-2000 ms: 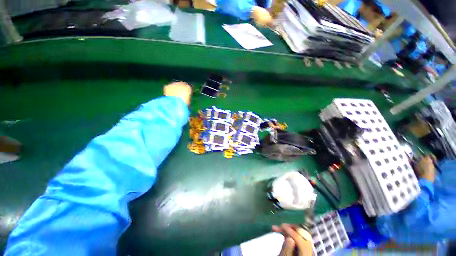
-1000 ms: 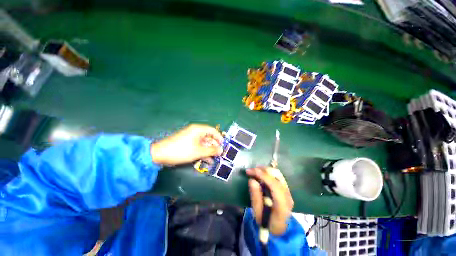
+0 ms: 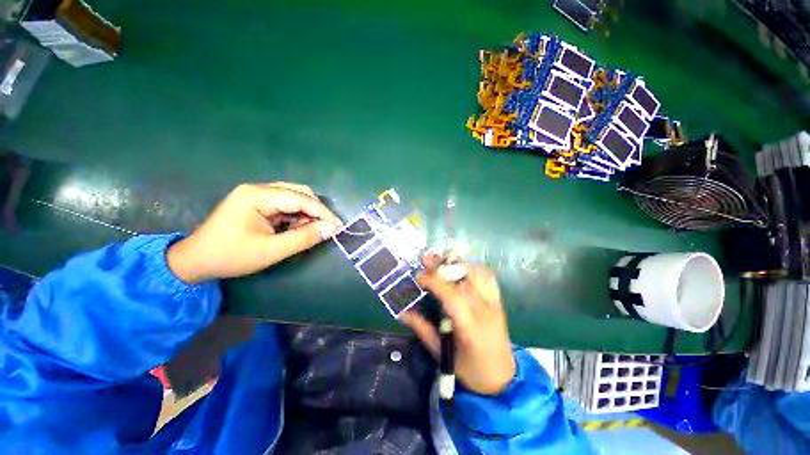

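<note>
A blue board strip (image 3: 379,266) with three dark, white-edged screens lies slanted on the green bench, its amber flex cables on the far right side. My left hand (image 3: 258,233) pinches a thin solder wire (image 3: 84,216) at the strip's upper left corner; the wire trails in from the left. My right hand (image 3: 471,320) holds a soldering iron (image 3: 447,360) with black handle and cream bands. Its fingers are at the strip's right side. The iron's tip is lost in glare and behind the fingers.
A pile of board strips (image 3: 564,93) lies at the far right. A small black fan (image 3: 693,191) and a white tub with black checked tape (image 3: 671,289) stand at the right. White component trays (image 3: 626,382) are at the lower right. An open box (image 3: 71,34) is at the upper left.
The strip has turned, its flex cables now on the far right side instead of the left. My right hand and iron have come up to it; my left hand has moved to its upper corner. The view has shifted.
</note>
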